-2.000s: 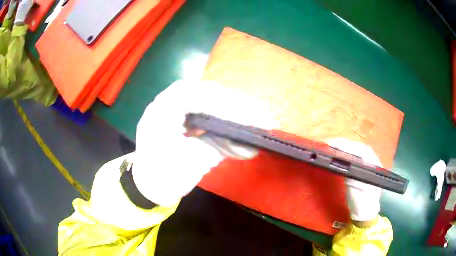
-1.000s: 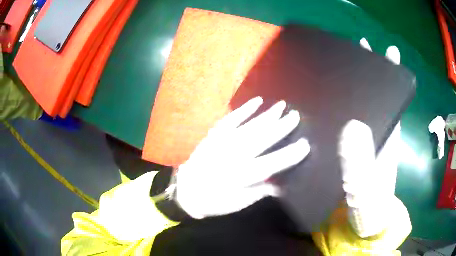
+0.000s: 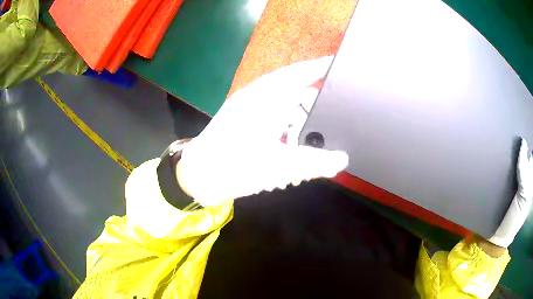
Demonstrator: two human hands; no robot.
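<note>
The tablet is held up at the right with its grey back cover towards me, partly washed out by glare. Its round dark rear camera is at the near left corner. My left hand, in an overexposed white glove, grips the tablet's left edge with the thumb on the back beside the camera. My right hand, also gloved, holds the tablet's right edge, close to the picture's rim. The orange-red foam pad lies beneath, mostly hidden by the tablet.
Stacked orange-red foam pads lie at the upper left on the green workbench. Another person's yellow sleeve shows at the far left. The grey floor has yellow lines. A blue item is at the lower left.
The tablet has turned from edge-on, then its dark face, to its grey back. My left hand has moved from lying on the dark face to gripping the left edge. My right hand has moved right.
</note>
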